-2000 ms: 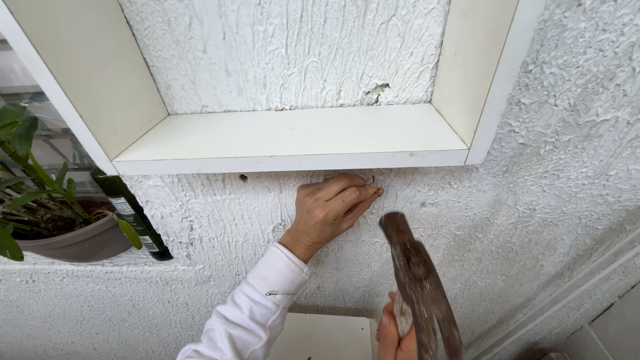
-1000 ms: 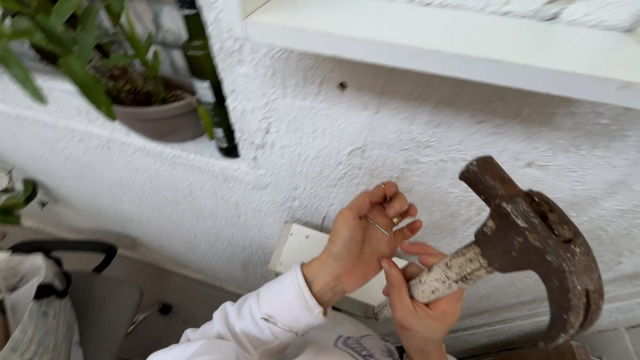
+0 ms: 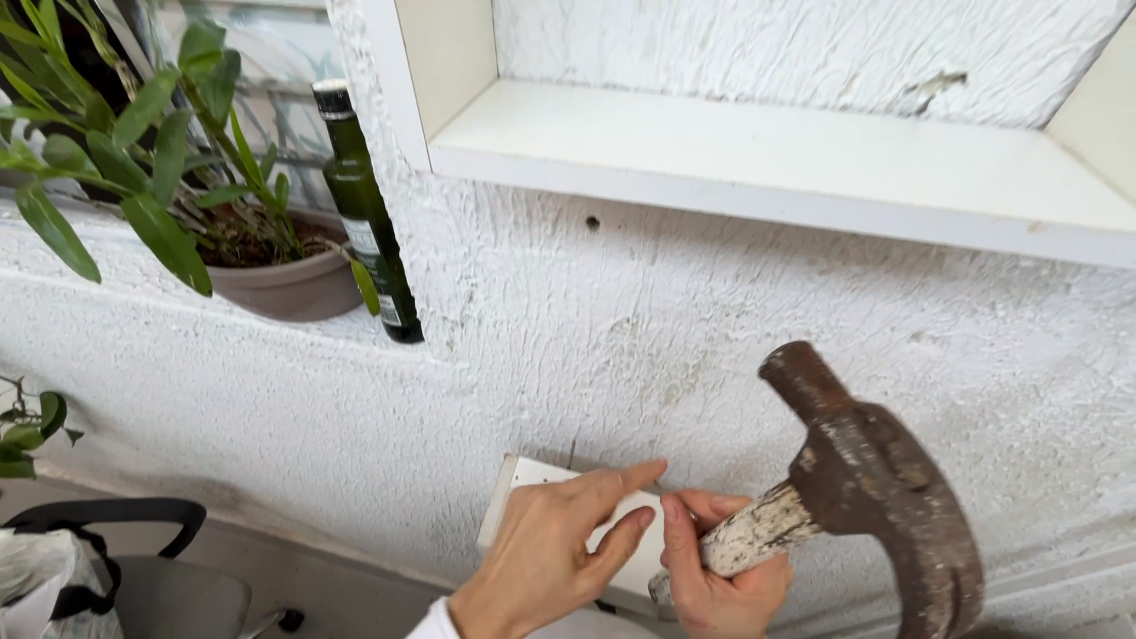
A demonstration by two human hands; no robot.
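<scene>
My right hand (image 3: 728,568) grips the worn, pale wooden handle of a rusty claw hammer (image 3: 874,470), its head raised toward the right. My left hand (image 3: 568,541) is just left of it, thumb and index finger spread, with nothing visible between them. Whether its curled fingers hold anything is hidden. Below both hands lies a white board or box top (image 3: 532,475) with small holes. Above them, the white box-shaped wall shelf (image 3: 737,169) stands against the rough plaster wall, and a small dark hole (image 3: 593,223) shows beneath its lower edge.
On a ledge at left stand a potted plant (image 3: 293,280) and a green glass bottle (image 3: 368,213). Lower left is a grey chair (image 3: 182,595) with a black armrest and a plastic bag (image 3: 40,577). A chipped patch (image 3: 932,93) marks the wall inside the shelf.
My left hand has left the wall below the shelf and come down beside the hammer handle. A second ago it held a thin nail-like piece, not visible in it now.
</scene>
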